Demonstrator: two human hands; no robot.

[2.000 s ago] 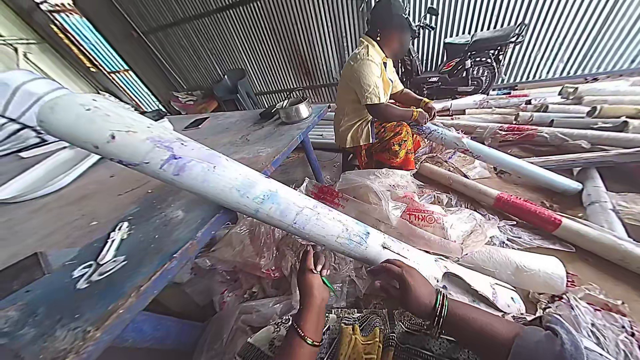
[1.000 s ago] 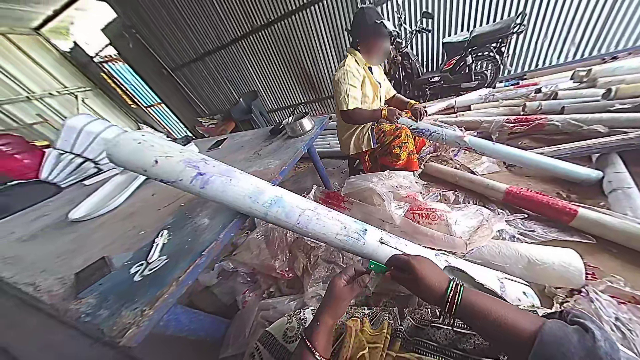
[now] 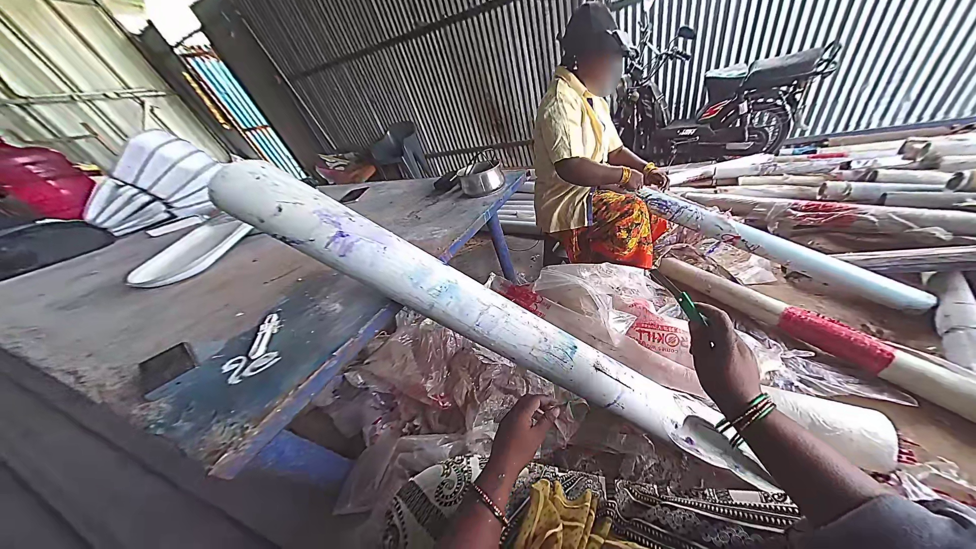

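A long white tube (image 3: 473, 309), stained blue and purple, slants from above the table down to my lap, its lower end cut open. My right hand (image 3: 723, 358) is raised beyond the tube's lower part, fingers closed on a small green-handled tool (image 3: 690, 309) with a thin dark tip; its exact kind is unclear. My left hand (image 3: 526, 431) is on the near side of the tube, fingers curled with thumb and fingertips close together; whether something thin is between them cannot be told. Patterned cloth (image 3: 450, 488) covers my lap.
A worn blue table (image 3: 328, 335) at left bears scissors (image 3: 255, 351), a dark flat piece (image 3: 168, 367) and a metal pot (image 3: 482, 180). Crumpled plastic sheeting (image 3: 450, 366) lies beneath the tube. A co-worker (image 3: 579, 152) sits ahead with a blue tube (image 3: 801, 259). Many tubes and a motorcycle (image 3: 732, 107) are behind.
My right hand has lifted away from the tube, up and to the right, with the green-handled tool. My hands were close together one second ago and are now apart.
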